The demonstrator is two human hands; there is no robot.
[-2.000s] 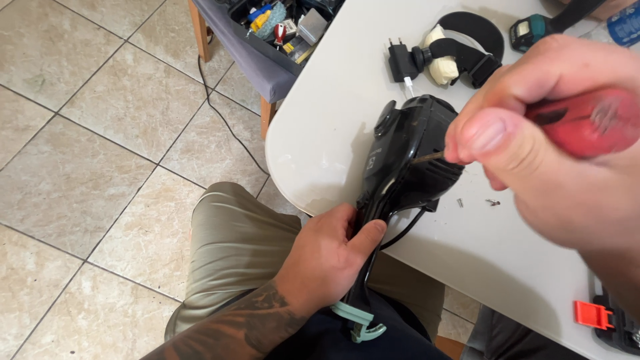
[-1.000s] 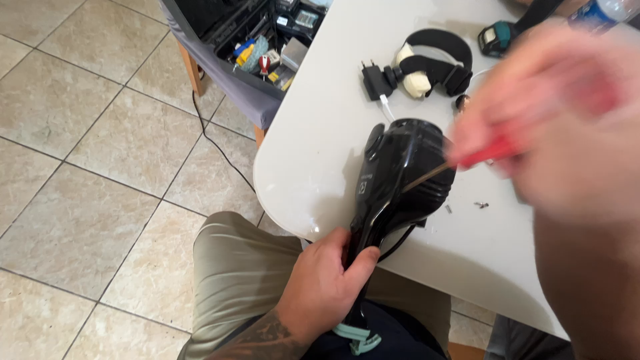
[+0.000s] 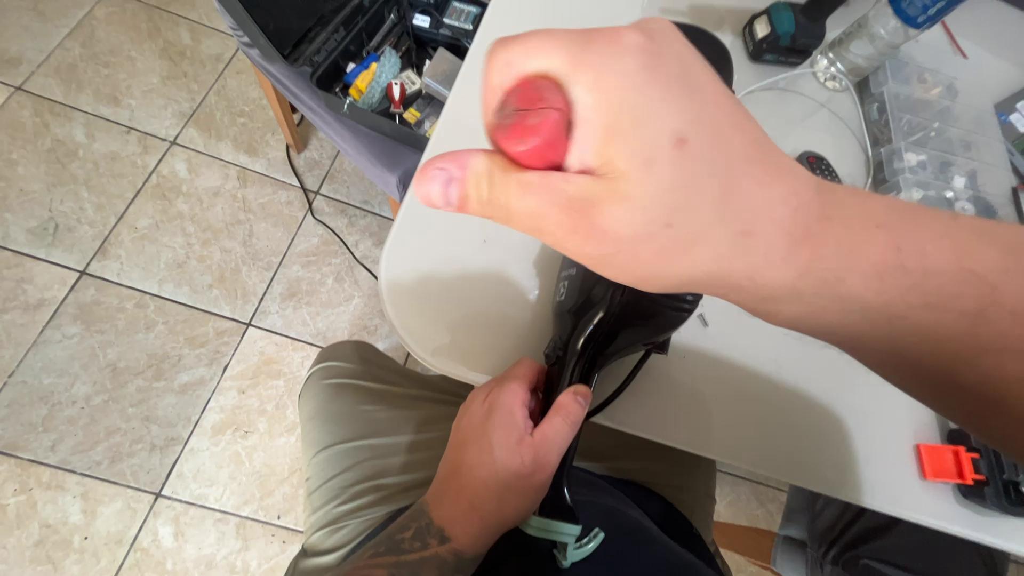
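Observation:
A glossy black plastic appliance (image 3: 596,320), probably a handheld vacuum, rests partly on the table corner, its narrow handle pointing toward my lap. My left hand (image 3: 508,448) is wrapped around that handle, just above a pale green plastic piece (image 3: 564,536). Above the appliance's body, my right hand (image 3: 624,152) is closed around a red-handled screwdriver (image 3: 532,124), its butt end toward the camera. My fist hides the screwdriver's shaft and tip and the upper part of the appliance. A small screw (image 3: 702,320) lies on the table to the right of the appliance.
An open toolbox (image 3: 384,80) sits on a grey-covered chair left of the white table (image 3: 448,320). Farther right are a tool battery (image 3: 780,36), a plastic bottle (image 3: 872,36), a small remote (image 3: 818,166) and a clear parts organizer (image 3: 936,144). An orange latch (image 3: 948,464) shows at the right.
My right hand, with the red screwdriver, has moved left over the appliance and now covers its upper part. The left hand keeps its hold on the handle.

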